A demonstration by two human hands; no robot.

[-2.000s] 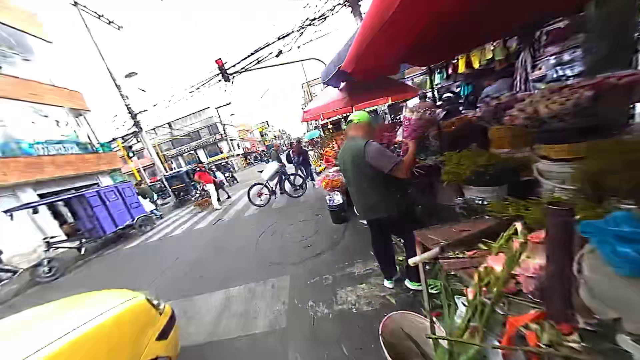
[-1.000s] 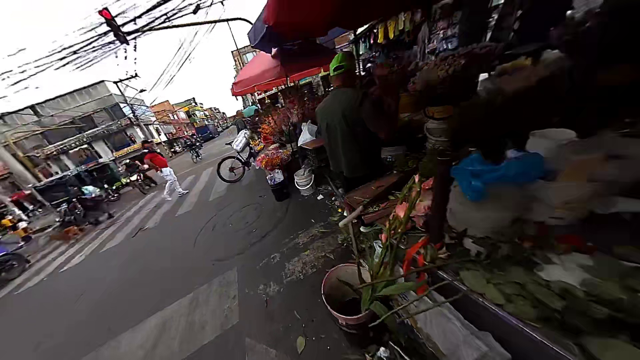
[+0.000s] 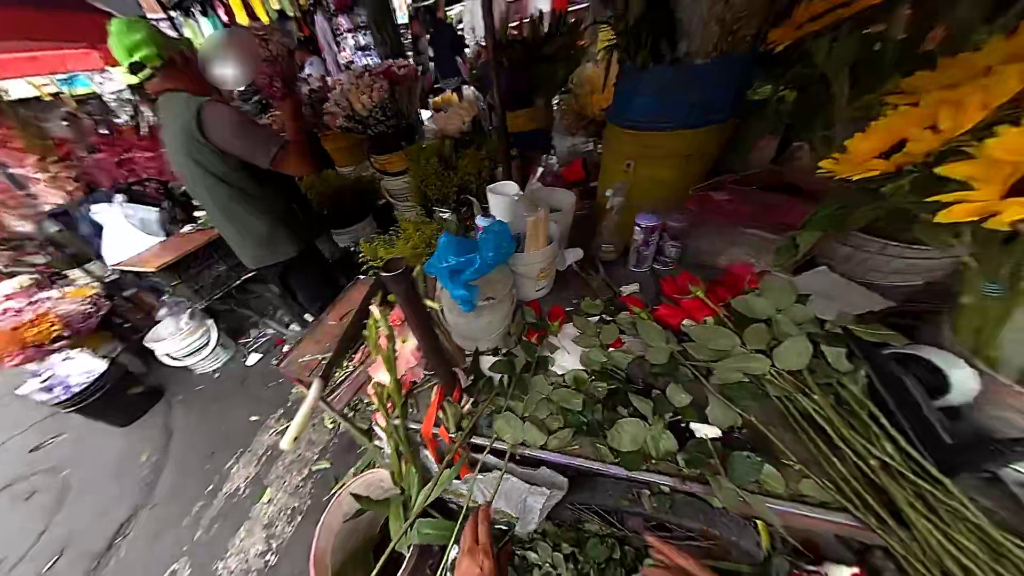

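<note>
At the bottom edge, my left hand (image 3: 478,548) shows its fingers pointing up, close beside thin green stems and the leaves of cut foliage; whether it grips a stem cannot be made out. My right hand (image 3: 674,558) is blurred and mostly below the frame, near loose leaves (image 3: 588,552). Beyond both hands lies a stall table with red roses (image 3: 692,300), their leafy stems (image 3: 840,448) running to the lower right. Pink gladioli (image 3: 396,360) lean from a bucket (image 3: 340,520) left of my left hand. A crumpled white paper (image 3: 520,492) lies just above the left hand.
A person in a green cap and vest (image 3: 232,176) stands at the back left by flower buckets. A blue plastic bag (image 3: 472,260) rests on a pale container behind the roses. Spray cans (image 3: 645,240) stand near a yellow and blue barrel (image 3: 664,152). Sunflowers (image 3: 952,120) rise at right.
The view has swung right and down from the street to the flower table. Both my hands have come into view at the bottom edge.
</note>
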